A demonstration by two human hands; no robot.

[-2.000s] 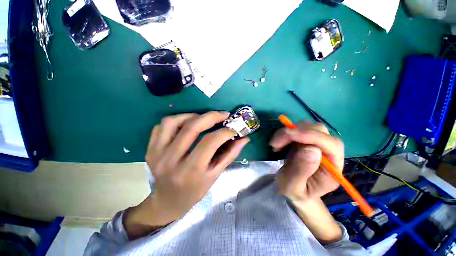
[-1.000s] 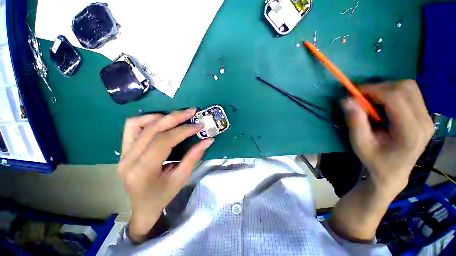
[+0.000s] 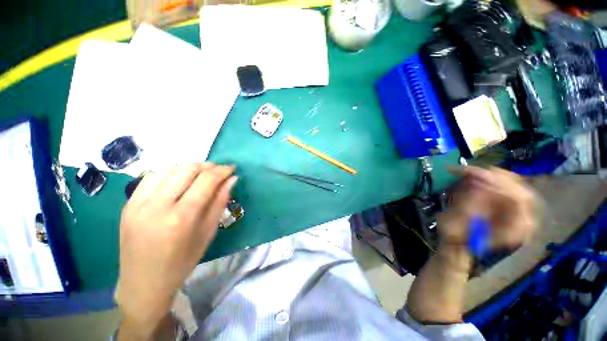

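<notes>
My left hand is at the mat's front left, fingers bent and fingertips close together. Whether it pinches anything is unclear. An opened watch body lies beside and partly behind its fingers. My right hand, blurred, is off the mat's right front and closed around a blue handle, likely the soldering iron's; its tip is not clear. The orange stick lies on the mat. Black tweezers lie just in front of it. Another opened watch body lies behind them.
The green mat carries white papers with dark screen assemblies. A blue-rimmed tray is at left. A blue box, yellow sponge and black items stand at right. A whitish tub is at the back.
The view has shifted to show more of the bench's back and right. The orange stick has been put down. My right hand has moved right and taken hold of the blue handle.
</notes>
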